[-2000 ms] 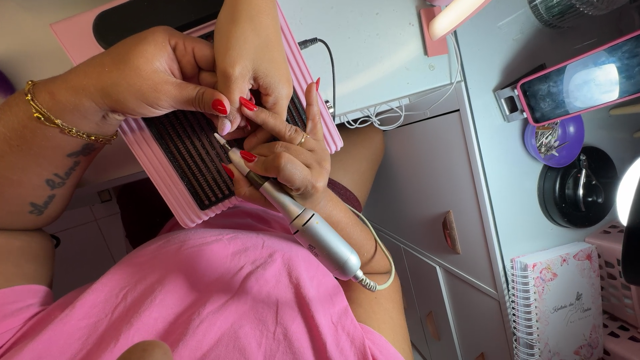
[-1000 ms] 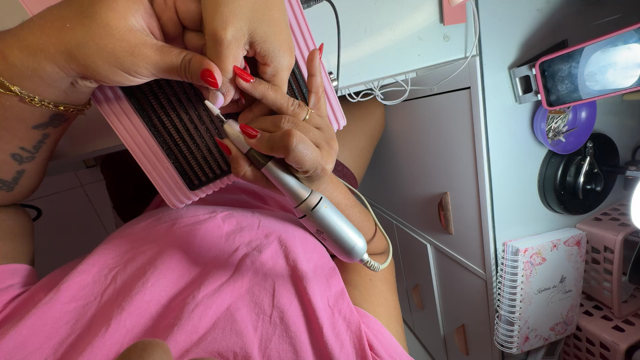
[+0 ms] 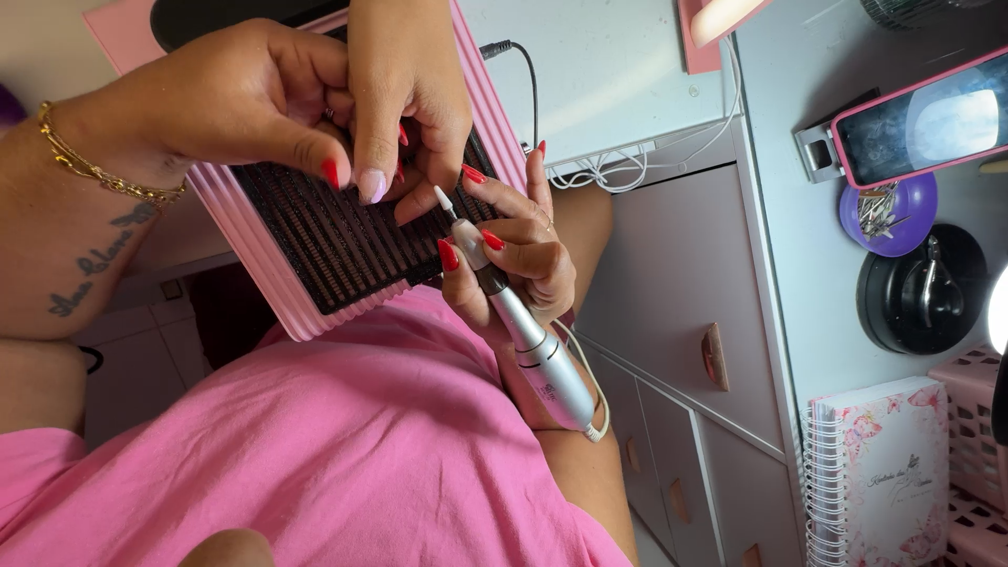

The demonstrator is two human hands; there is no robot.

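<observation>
My right hand (image 3: 520,260) grips a silver electric nail drill (image 3: 531,339) like a pen, with a white cone-shaped bit (image 3: 443,198) at its tip. The bit points up between my index finger and the other person's fingers. My left hand (image 3: 260,110), with red nails and a gold bracelet (image 3: 98,177), holds the other person's hand (image 3: 405,87), its fingers partly hidden behind it. That person's thumb bears a pale pink nail. Both hands are over a pink nail dust collector (image 3: 276,276) with a black grille (image 3: 339,236).
To the right, a phone (image 3: 921,118) stands in a holder above a purple bowl (image 3: 898,220) of metal bits. Nippers (image 3: 937,287) lie on a black round dish (image 3: 882,315). A spiral notebook (image 3: 898,472), pink baskets (image 3: 976,409) and a white drawer cabinet (image 3: 669,260) are nearby.
The drill bit, close to the other person's nail in the earlier frames, is now farther from that thumb. My right hand has drawn away to the right, still holding the drill.
</observation>
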